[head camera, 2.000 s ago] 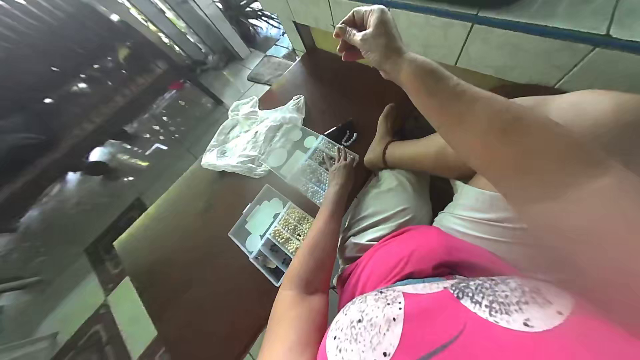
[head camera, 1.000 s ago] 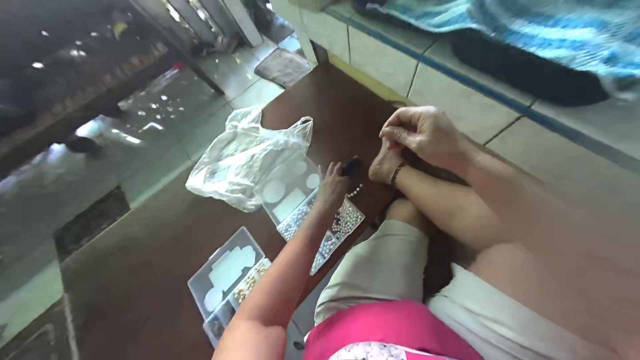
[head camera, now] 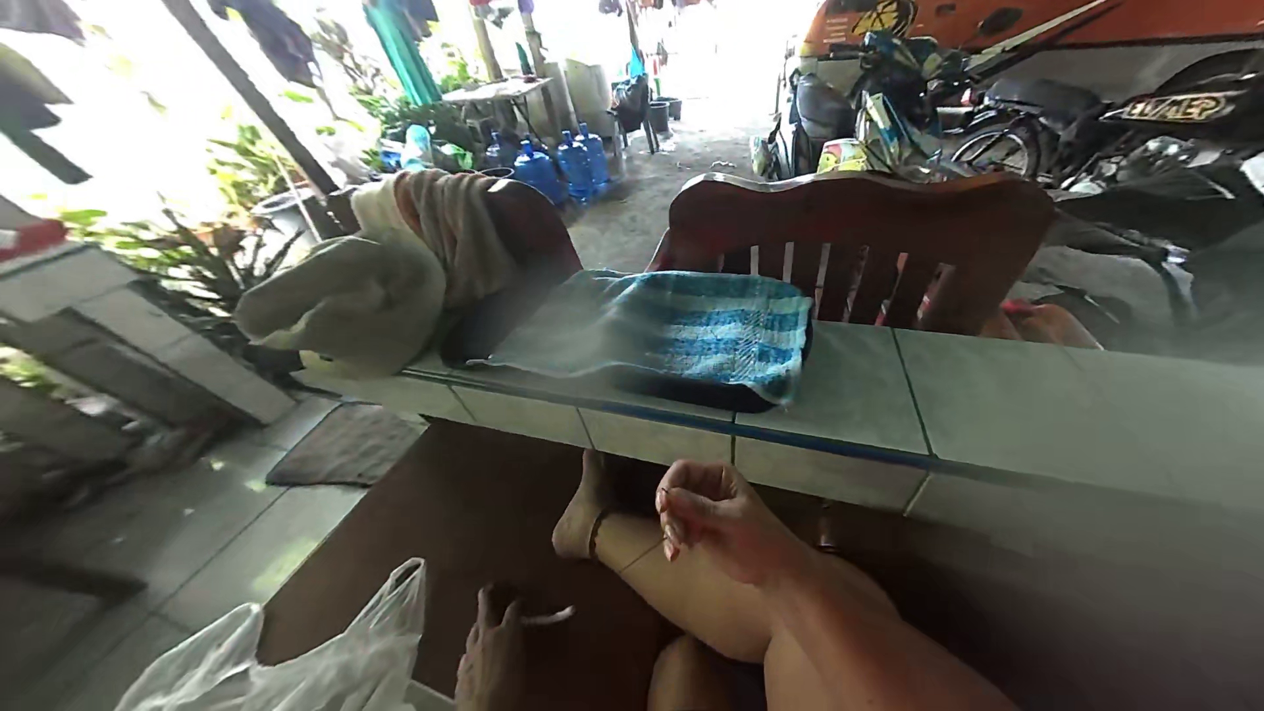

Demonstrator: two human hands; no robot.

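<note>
My right hand (head camera: 706, 513) is raised above my bent leg, its fingertips pinched on a thin cord (head camera: 642, 556) that trails down to the left. Low in the view, my left hand (head camera: 491, 647) reaches over the brown wooden surface (head camera: 395, 533), with a small dark thing at its fingertips that is too blurred to name. A short pale strand (head camera: 548, 617), blurred, lies just right of those fingers. A white plastic bag (head camera: 326, 662) lies left of my left hand. The bead boxes seen earlier are out of view.
A tiled ledge (head camera: 839, 395) crosses in front of me, bearing a blue striped towel (head camera: 731, 326) over something dark. Wooden chairs (head camera: 859, 227) stand behind it. A mat (head camera: 346, 444) lies on the floor at left. My bare foot (head camera: 581, 513) rests near the ledge.
The view has swung up toward the ledge and yard. My left hand was over the bead box two seconds ago and is now on a dark thing beyond it.
</note>
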